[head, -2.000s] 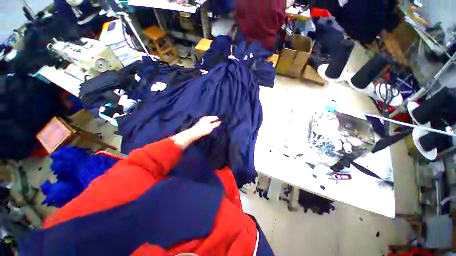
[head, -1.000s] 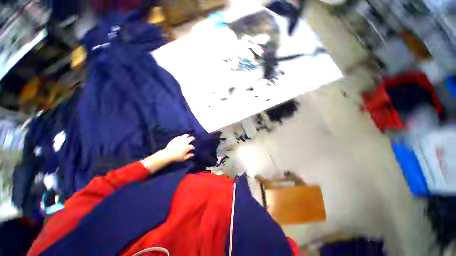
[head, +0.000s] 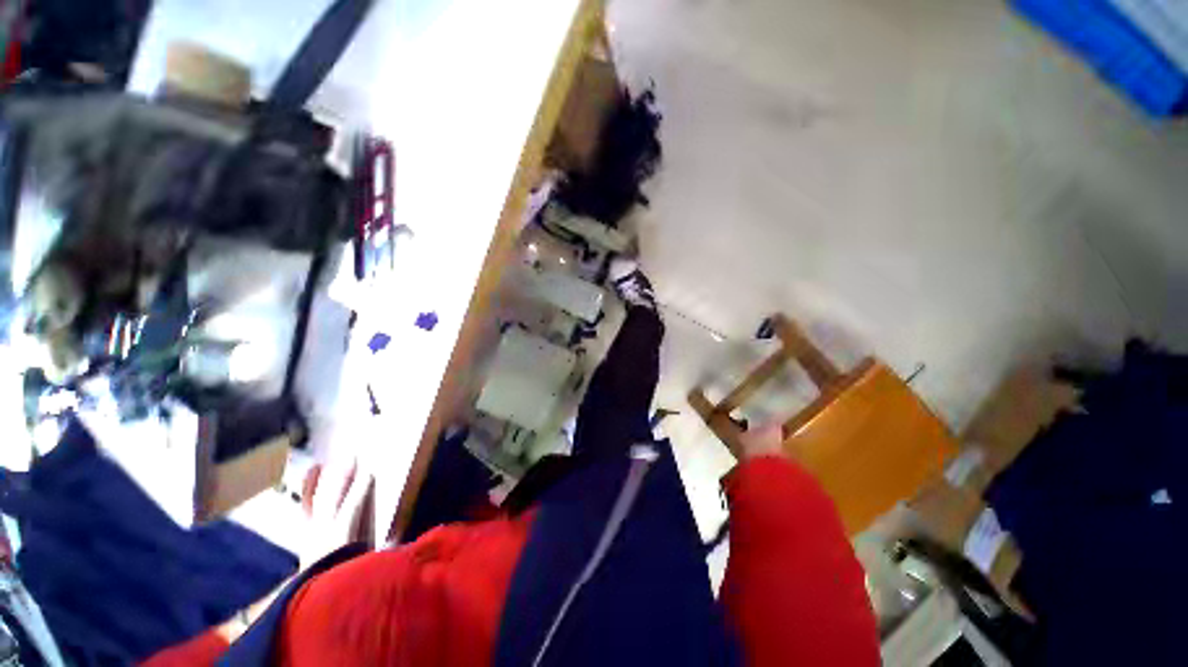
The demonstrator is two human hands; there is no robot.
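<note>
My right hand (head: 762,440), below a red sleeve, is at the edge of a wooden stool (head: 876,443); its fingers are mostly hidden, so its grip cannot be told. My left hand (head: 336,495) is at the near end of the white table (head: 443,170), near its edge, fingers apart and nothing visible in them. Navy fabric (head: 117,560) lies at the lower left, beside that hand.
The blurred machine area (head: 241,319) is at left. Red snips (head: 375,189) and dark scraps (head: 427,321) lie on the table. A pedal or motor unit (head: 521,378) and dark offcuts (head: 619,163) are below its edge. A dark fabric heap (head: 1107,508) is at right.
The view has swung right and down toward the stool. My left hand has left the navy heap and is now at the table edge. My right hand has come into view at the stool.
</note>
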